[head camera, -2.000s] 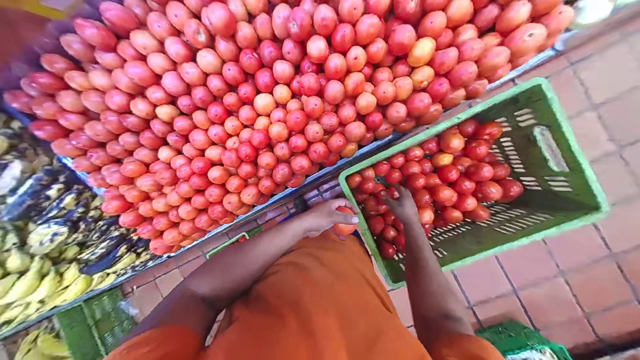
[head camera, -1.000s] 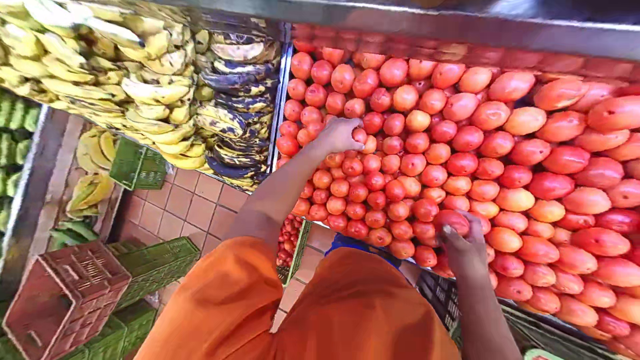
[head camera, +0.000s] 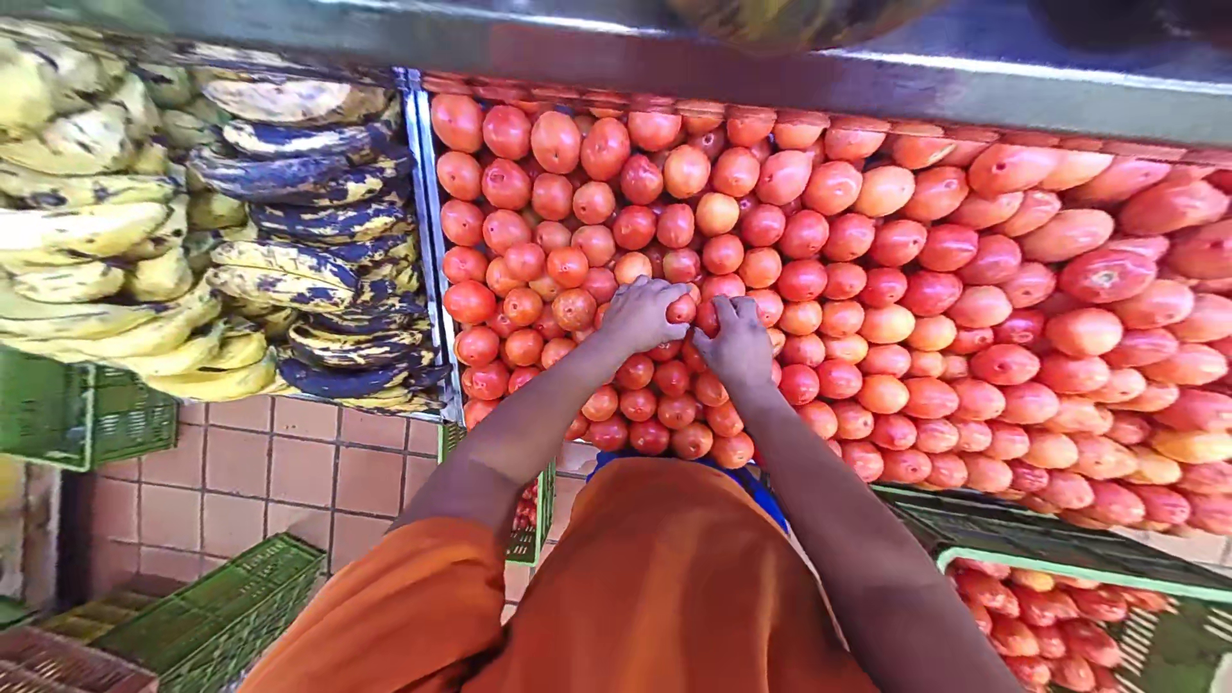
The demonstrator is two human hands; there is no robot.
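Observation:
Red-orange tomatoes (head camera: 847,279) lie in close rows on a display stand in front of me. My left hand (head camera: 643,316) has its fingers around a red tomato (head camera: 681,309) near the middle-left of the rows. Just to its right, my right hand (head camera: 737,342) is closed over another tomato (head camera: 706,318), which its fingers partly hide. The two hands are close together, with a narrow gap between them, above the other tomatoes.
A metal divider (head camera: 430,231) separates the tomatoes from yellow and blackened plantains (head camera: 308,221) at left. A green crate of tomatoes (head camera: 1189,626) stands lower right. More green crates (head camera: 212,616) rest on the tiled floor lower left. A metal ledge (head camera: 577,58) runs along the top.
The view has swung from the crate to the display. Since one second ago, my right hand has moved from farther right to beside my left. Two seconds ago it was in the crate.

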